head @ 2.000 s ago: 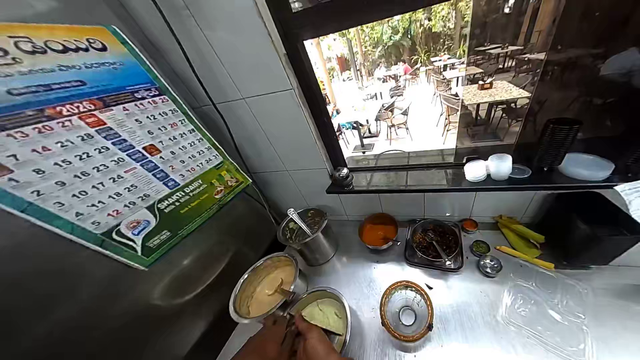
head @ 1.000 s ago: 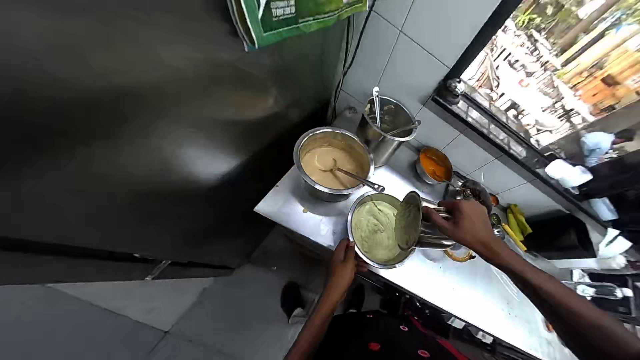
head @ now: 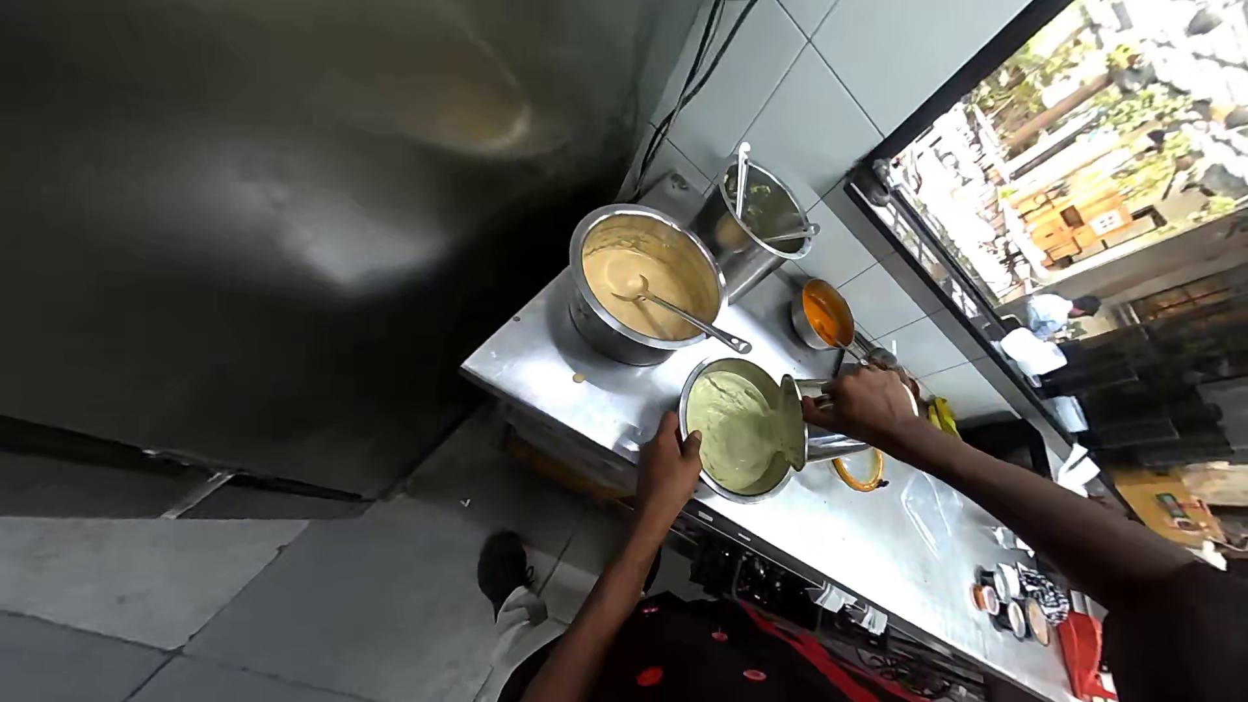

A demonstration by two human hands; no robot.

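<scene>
My left hand [head: 669,466] grips the near left rim of a steel pot of pale green chutney [head: 731,429] on the steel counter. My right hand [head: 860,402] holds a steel vessel [head: 796,423], tipped on its side over the pot's right edge; green chutney coats its mouth and meets the chutney in the pot. How its fingers wrap the vessel is partly hidden. Behind and left of the pot stands a larger steel pot of beige batter [head: 634,278] with a ladle [head: 697,322] resting in it.
A tall steel container [head: 756,219] with utensils stands by the tiled wall. Right of it is a small pot of orange sauce [head: 824,314]. A yellow-rimmed bowl [head: 860,470] lies close to my right hand. Small cups [head: 1014,600] stand at the counter's far right.
The view has swung strongly toward the left and down. Two seconds ago both hands were together by the green pot; now the left is at its rim and the right holds a tipped vessel over it.
</scene>
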